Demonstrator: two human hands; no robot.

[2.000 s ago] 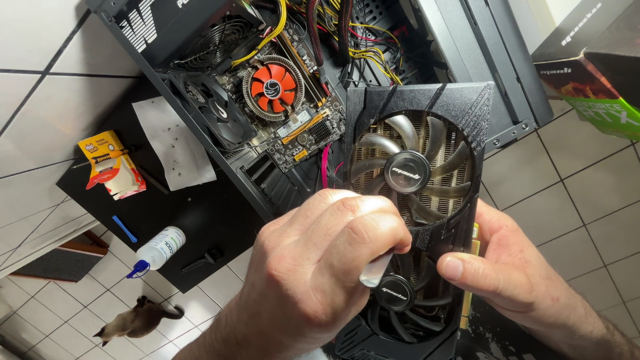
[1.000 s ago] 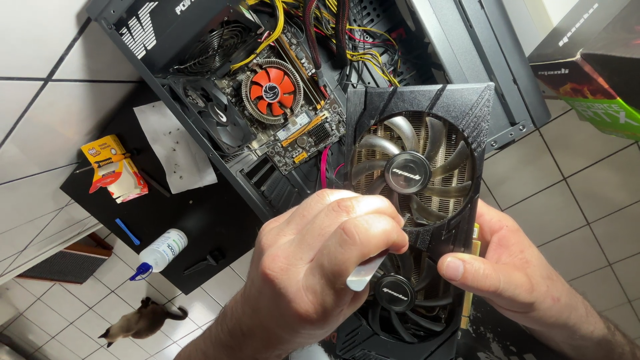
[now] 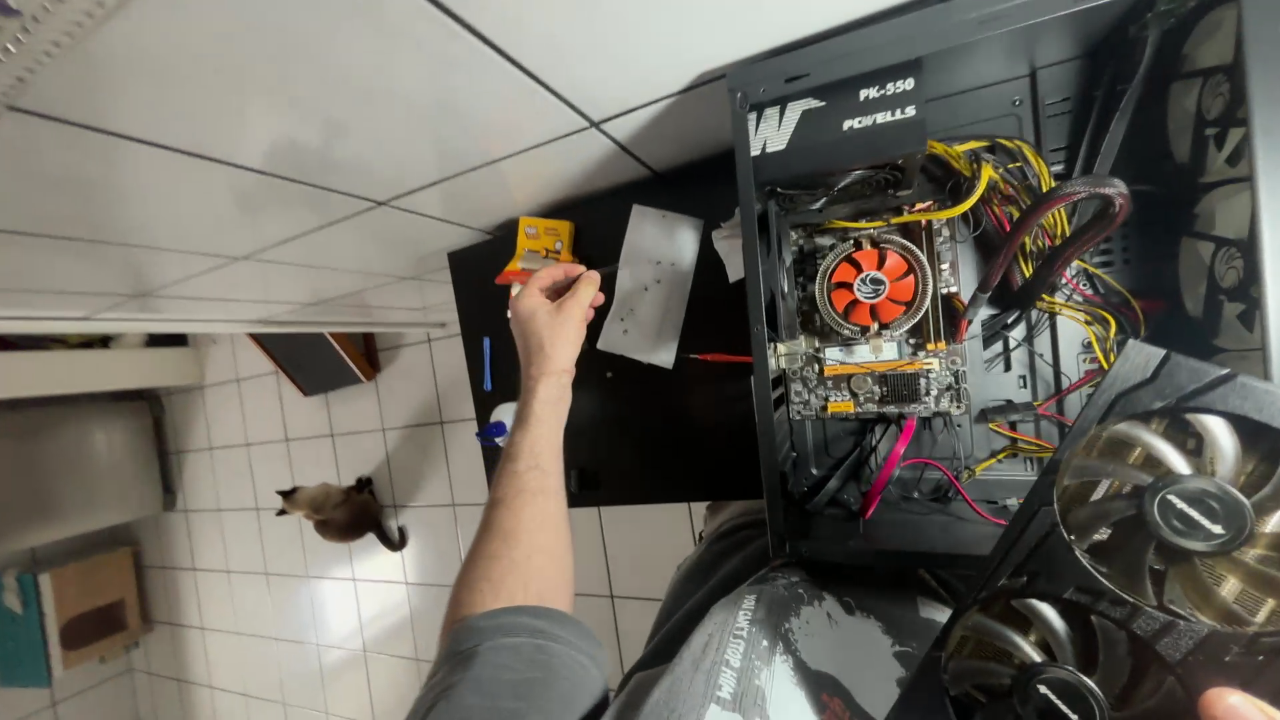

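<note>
My left hand [image 3: 555, 315] reaches over the black tabletop beside a yellow and red packet [image 3: 543, 240]. Its fingers pinch a slim tool [image 3: 609, 269], whose thin dark end points at a white sheet of paper [image 3: 655, 290] with small dark pieces on it. At the bottom right corner only a fingertip of my right hand [image 3: 1235, 703] shows, against a black two-fan graphics card [image 3: 1100, 570]; the rest of that hand is out of view. The card is tilted in front of the open computer case [image 3: 765, 300]. Inside the case, a red fan cooler [image 3: 873, 287] sits on the motherboard [image 3: 875, 400].
Loose power cables [image 3: 1075, 250] fill part of the case. On the black tabletop [image 3: 660, 450] lie a red thin tool [image 3: 725, 357], a blue strip [image 3: 487, 363] and a blue-capped white bottle [image 3: 495, 430]. A cat [image 3: 340, 512] is on the tiled floor.
My left hand has left the graphics card's fans and is over the tabletop by the paper. The view has swung considerably toward the left.
</note>
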